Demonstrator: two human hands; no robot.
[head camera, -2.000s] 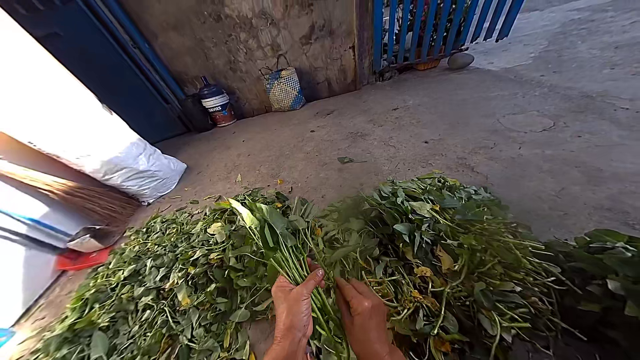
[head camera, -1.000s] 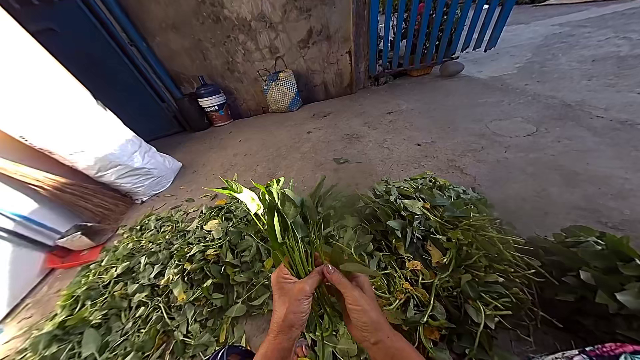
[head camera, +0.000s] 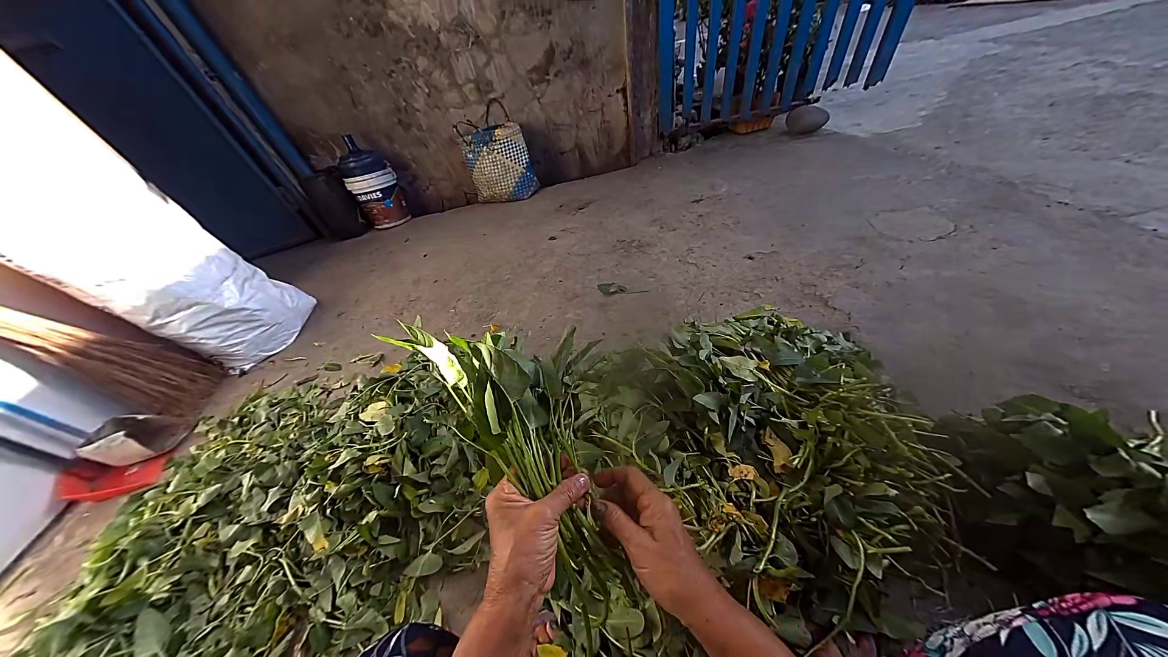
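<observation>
My left hand (head camera: 529, 529) is closed around a bunch of leafy green stems (head camera: 525, 429), its thumb laid across them and the leaves fanning upward. My right hand (head camera: 643, 529) touches the bunch from the right, thumb and forefinger bent together at the stems; whether it pinches a stem is too small to tell. Below and left lies a wide heap of loose leaves (head camera: 301, 511), some yellow. A thicker pile of leafy stems (head camera: 776, 438) lies to the right of my hands, its cut ends pointing right. The stems' lower ends hang below my hands.
More greens (head camera: 1086, 484) lie at the far right, near floral fabric (head camera: 1049, 630). At left are a white sack (head camera: 228, 310), a broom (head camera: 109, 360) and a red dustpan (head camera: 114, 479). A woven bag (head camera: 499, 164) and a plastic bucket (head camera: 379, 196) stand by the wall; a blue gate (head camera: 776, 55) is behind.
The bunch, tilted left two seconds ago, stands more upright in my left hand. My right hand's thumb and forefinger have come together beside the stems.
</observation>
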